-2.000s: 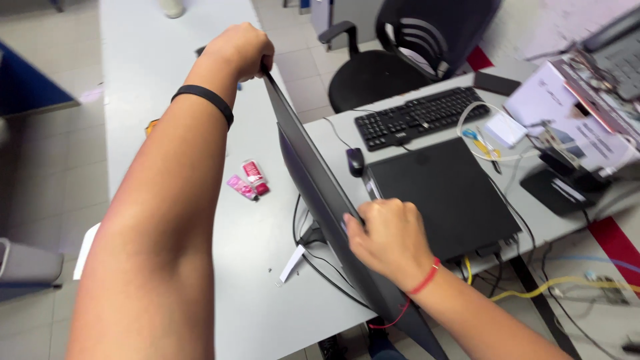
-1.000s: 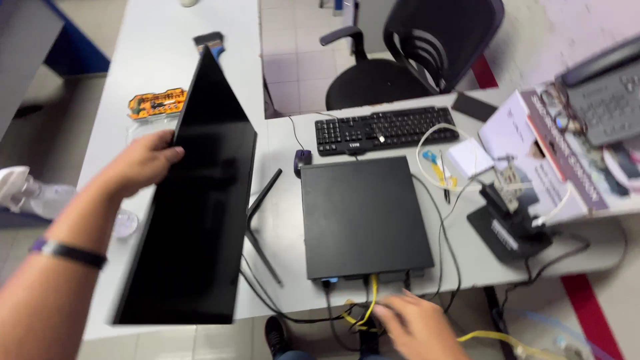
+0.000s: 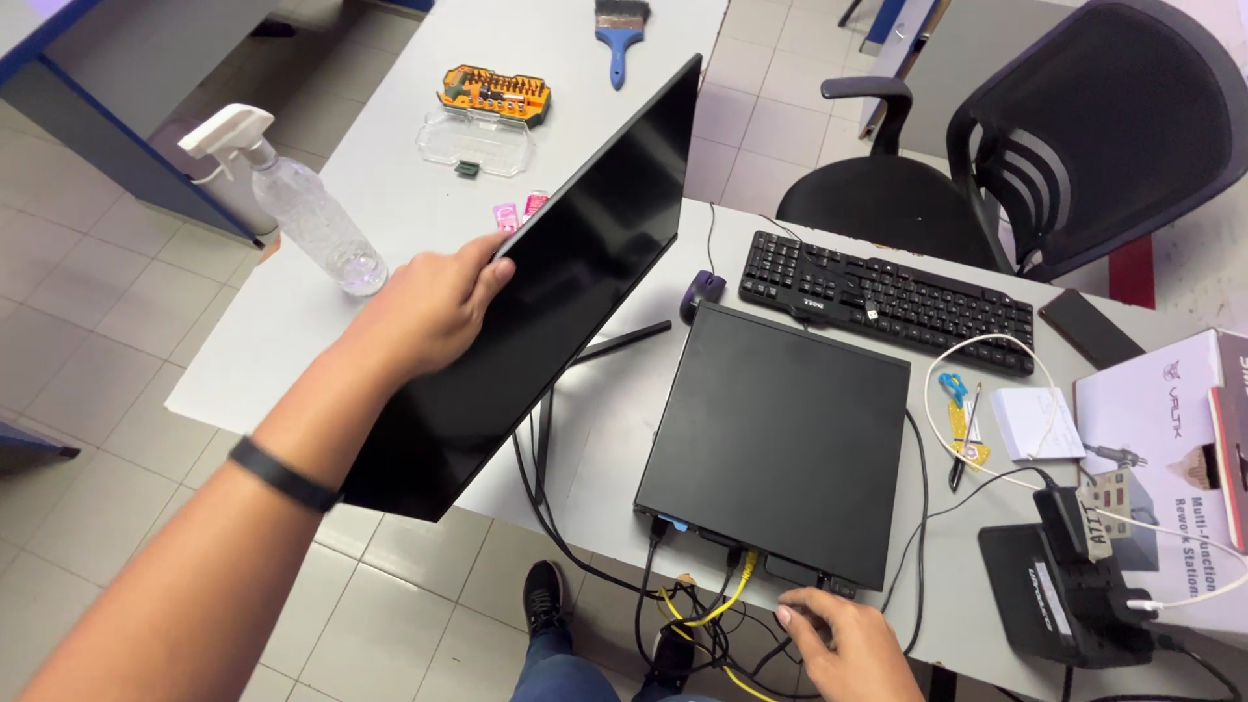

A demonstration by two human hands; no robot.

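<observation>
My left hand (image 3: pixel 444 302) grips the top edge of a black flat-screen monitor (image 3: pixel 575 283), which stands tilted on V-shaped stand legs (image 3: pixel 624 342). Its dark screen faces the black desktop computer case (image 3: pixel 780 444), which lies flat on the grey desk. Beside the rear edge of the case, my right hand (image 3: pixel 843 639) hovers with bent fingers, near black cables and a yellow network cable (image 3: pixel 726 600). Whether its fingertips touch a cable, I cannot tell. Several plugs sit in the case's rear ports. Past the case lie a black keyboard (image 3: pixel 882 297) and a mouse (image 3: pixel 704 289).
A clear spray bottle (image 3: pixel 317 214), an orange screwdriver bit set (image 3: pixel 495 95) and a blue-handled brush (image 3: pixel 618 44) stand or lie on the left desk. At right are a phone (image 3: pixel 1090 328), a power strip tower (image 3: pixel 1058 595) and a printed box (image 3: pixel 1160 409). An office chair (image 3: pixel 897 195) stands behind.
The monitor has been turned, so its screen now faces the case. My right hand has left the monitor's edge and is now by the cables behind the case.
</observation>
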